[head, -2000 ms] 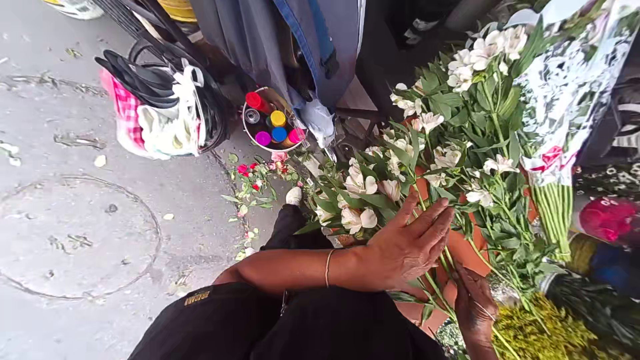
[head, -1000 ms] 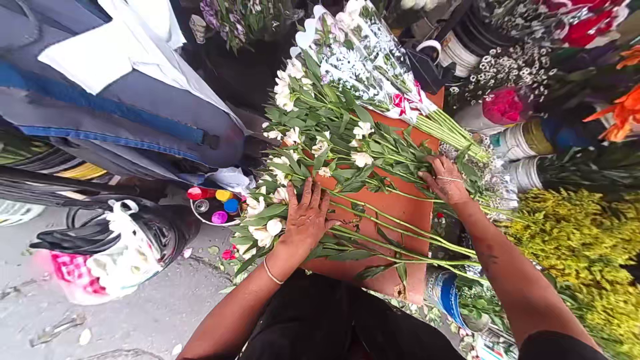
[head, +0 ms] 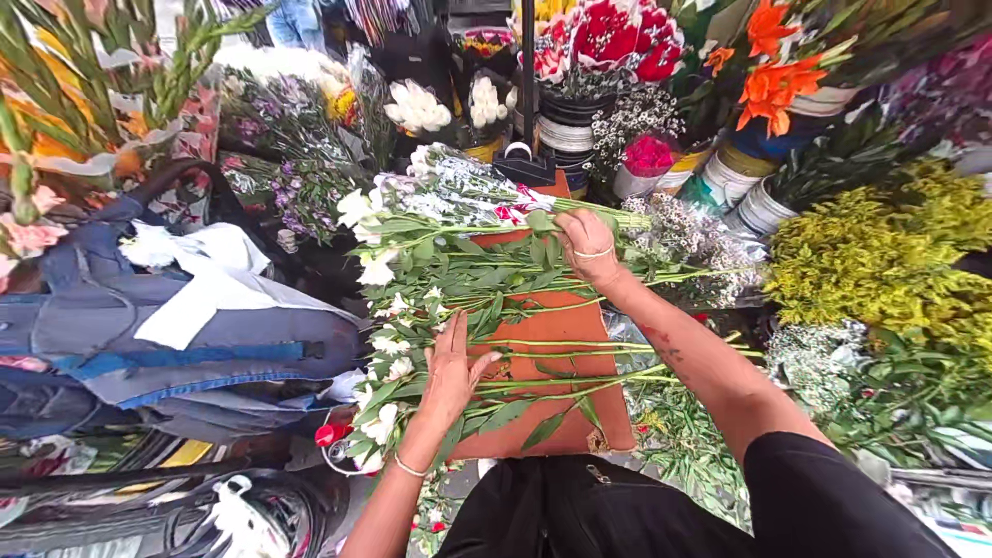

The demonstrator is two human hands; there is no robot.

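White alstroemeria-like flowers (head: 391, 345) lie sideways across an orange-brown board (head: 562, 329), blooms to the left, stems to the right. My left hand (head: 451, 370) rests on the leafy stems near the blooms, fingers spread. Farther up the board, my right hand (head: 587, 242) has its fingers curled at the leafy upper part of a stem; whether they grip it is partly hidden. Just beyond lies a wrapped bouquet (head: 465, 190) in white-patterned clear film with a red and white bow.
A blue-grey cloth bag (head: 194, 333) with a white cloth stands at the left. Buckets (head: 570, 136) of flowers line the back. Yellow foliage (head: 876, 263) and small white filler flowers (head: 814, 364) are at the right. Black cables or straps (head: 287, 496) lie lower left.
My right hand has moved away from me, to the stems beside the wrapped bouquet. My left hand stays on the near stems. The view has swung up toward the back buckets.
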